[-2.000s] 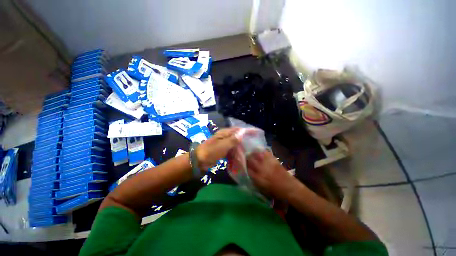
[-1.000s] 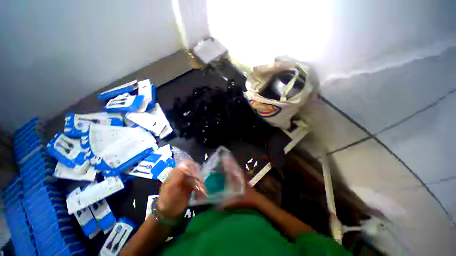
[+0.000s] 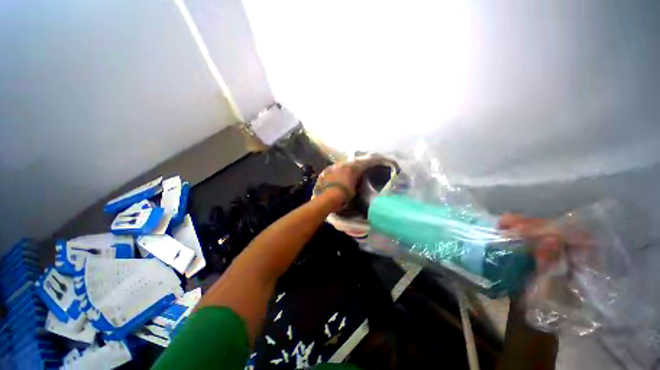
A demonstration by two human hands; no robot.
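My right hand (image 3: 543, 242) is at the right, closed around the base end of a teal-green bottle (image 3: 427, 227). A clear plastic bag (image 3: 579, 289) is around the bottle and bunched about my hand. The bottle lies nearly level in front of the cream tote bag (image 3: 350, 222). My left hand (image 3: 340, 178) is at the left side of the tote's opening, on its rim. My left fingers are partly hidden, and the bottle and plastic hide much of the tote.
Loose blue-and-white boxes (image 3: 54, 289) and a fanned pile of printed sheets (image 3: 123, 285) lie at the left. Blue cartons (image 3: 22, 311) stand in rows at the far left. Black cable adapters (image 3: 253, 209) lie mid-table. White scraps (image 3: 300, 354) are scattered near the table's pale edge.
My hands have moved apart. My left hand has reached forward to the tote. My right hand has moved right with the bottle, now seen clearly within the plastic. The view has turned right.
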